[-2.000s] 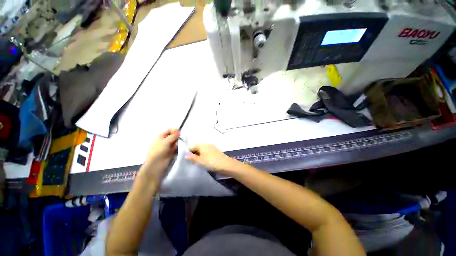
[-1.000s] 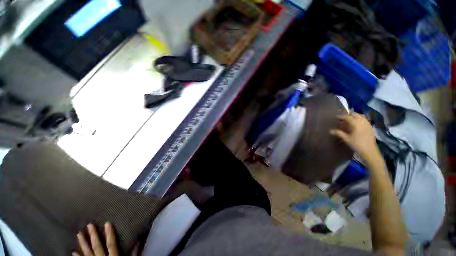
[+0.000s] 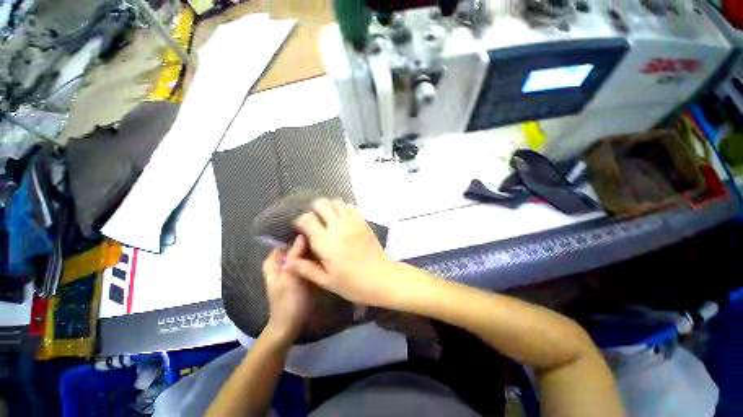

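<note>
A dark textured panel [image 3: 244, 191] lies face up on the white machine table [image 3: 301, 102], left of the needle area, and reaches the front edge. A smaller dark piece or folded-up part [image 3: 285, 213] with a pale edge is raised above it; I cannot tell which. My left hand [image 3: 287, 289] pinches its lower edge with the fingertips. My right hand [image 3: 346, 248] is on its right side, fingers bent over it, slightly blurred, touching my left fingertips. White backing [image 3: 350, 350] shows below the panel at the table's front edge.
The sewing machine [image 3: 456, 89] stands behind, right of the panel. White strip-like panels [image 3: 191, 138] and a dark pile [image 3: 122, 155] lie left. Dark strips [image 3: 546, 179] and an open brown box [image 3: 644, 173] are right. A blue crate [image 3: 98, 391] is below left.
The view has swung back from the crates at the right to the table. My right hand has moved from the crate-side dark panel to the table, and both hands now meet at the dark piece.
</note>
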